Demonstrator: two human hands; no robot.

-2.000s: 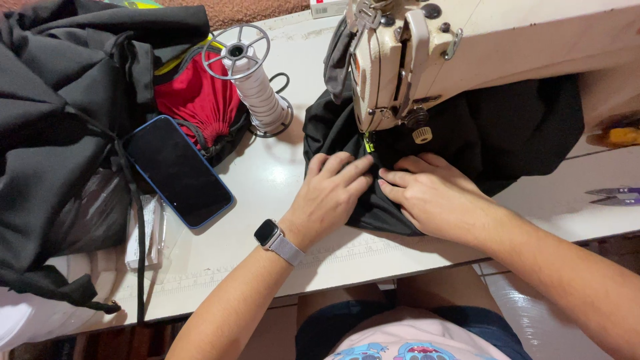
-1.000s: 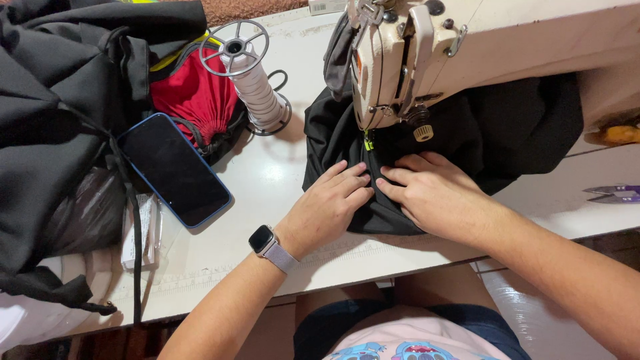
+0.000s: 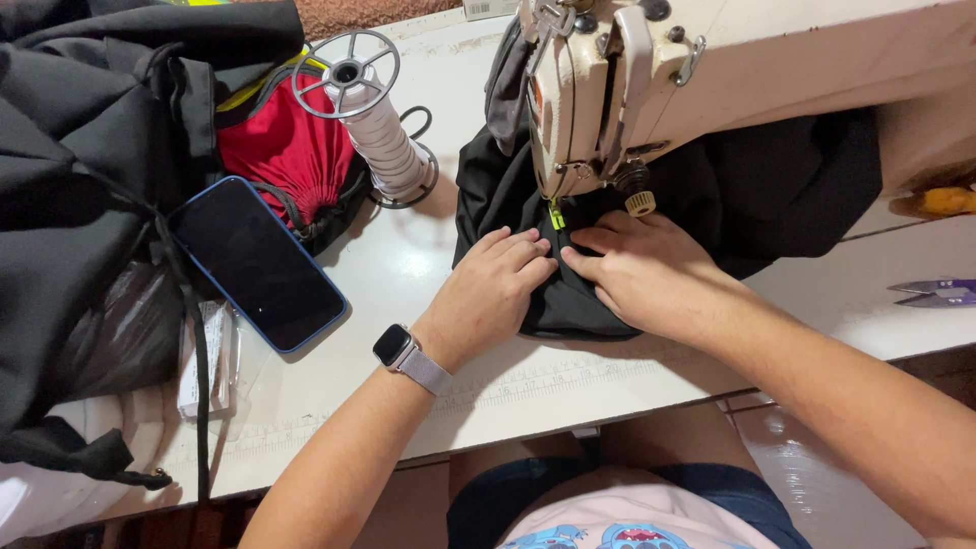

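Black fabric lies bunched under and around the head of a white sewing machine. A yellow-green presser foot rests at the fabric, just beyond my fingertips. My left hand lies on the cloth left of a fold or seam that runs toward me from the foot, its fingers a little bent. On the right side of that fold, my right hand presses the cloth, thumb and forefinger close to it. Neither hand visibly pinches the fabric. The needle is too small to make out. A watch is on my left wrist.
At the left, a spool of white elastic stands beside a red drawstring pouch. A phone lies against a heap of black cloth with a hanging cord. Thread snips lie at the right. A printed ruler follows the table's front edge.
Both hands stay on the black fabric near the presser foot. From the earliest frame, my left hand has drawn slightly back from the foot, toward me.
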